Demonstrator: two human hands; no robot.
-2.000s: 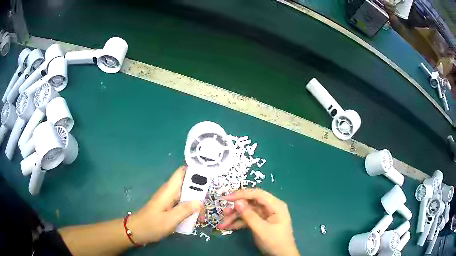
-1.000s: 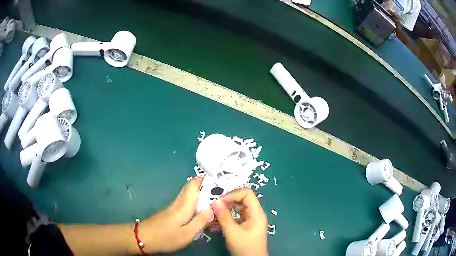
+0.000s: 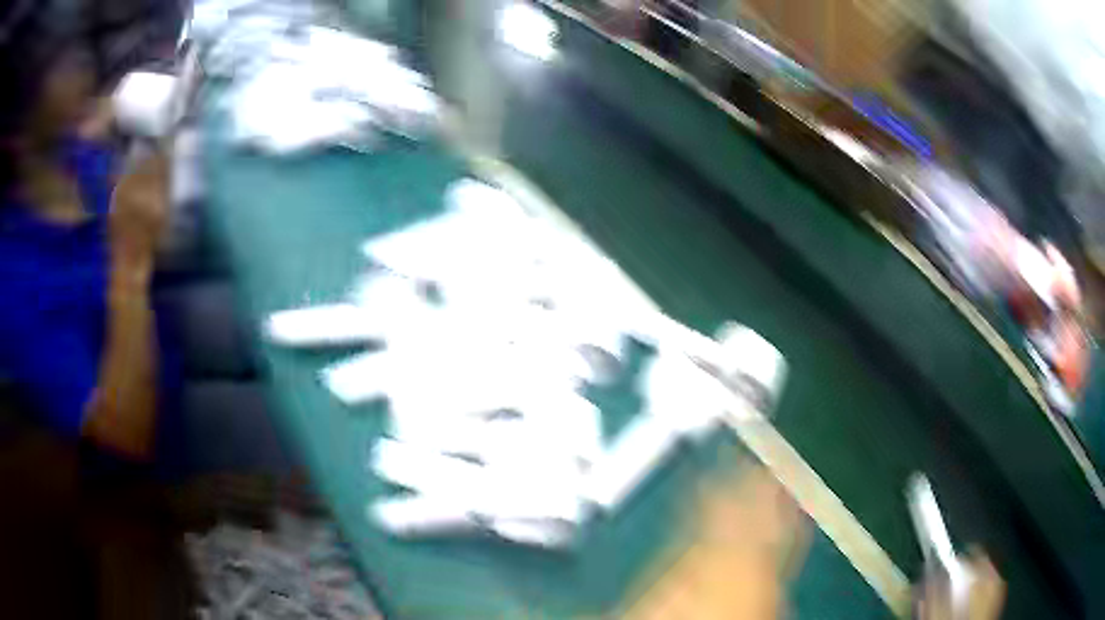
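Note:
The view is strongly blurred. White fans (image 3: 485, 375) lie in a large pile on the green bench in the centre. More fan bodies (image 3: 751, 357) lie at the pile's right end, across the cream strip. My left hand (image 3: 739, 521), a blurred skin-toned shape, enters from the bottom, just below these bodies. Its fingers are not distinct, and whether it touches or holds a fan cannot be told. A white handle shape (image 3: 931, 521) lies over the dark conveyor at lower right, with a blurred tan patch at its lower end. My right hand cannot be made out.
A person in blue (image 3: 61, 303) sits at the left, a raised hand near a white fan head (image 3: 146, 103). Another white pile (image 3: 327, 91) lies at the bench's far end. The cream strip (image 3: 824, 497) borders the conveyor (image 3: 776, 267). Blurred small grey items (image 3: 273, 569) show at lower left.
The view has swung left, to the fan pile and the person in blue. The fan that both hands held over the small white pieces, and those pieces, are out of view.

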